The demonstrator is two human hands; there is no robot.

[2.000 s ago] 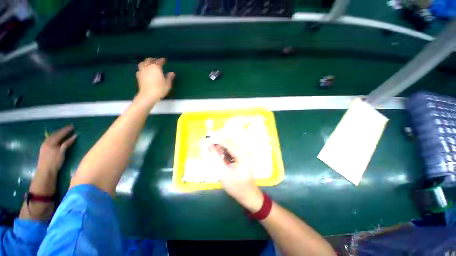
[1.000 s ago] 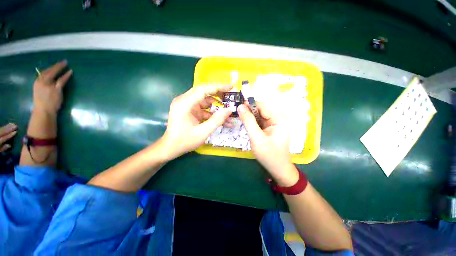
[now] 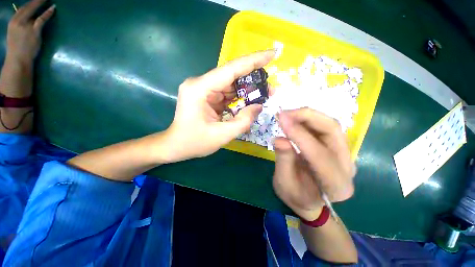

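My left hand point(image 3: 200, 117) holds a small black electronic unit point(image 3: 251, 86) with white and yellow details between thumb and fingers, above the left part of the yellow tray point(image 3: 302, 23). My right hand point(image 3: 315, 161), slightly blurred, holds thin metal tweezers point(image 3: 326, 199) with thumb and fingers, just right of the unit and not touching it. Whether the tweezer tips grip anything cannot be told. Many small white pieces point(image 3: 333, 78) lie loose in the tray. A dark red band point(image 3: 316, 217) is on my right wrist.
A white label sheet point(image 3: 431, 148) lies right of the tray. Another black unit point(image 3: 432, 47) lies beyond the whitish strip point(image 3: 411, 73). A solder wire spool point(image 3: 449, 232) stands at the lower right. A neighbour's hand point(image 3: 23, 31) is at the upper left.
My left hand has come from the belt to the tray with a unit. My right hand has moved off the unit, and the tweezers now show in it. The view has shifted and tilted.
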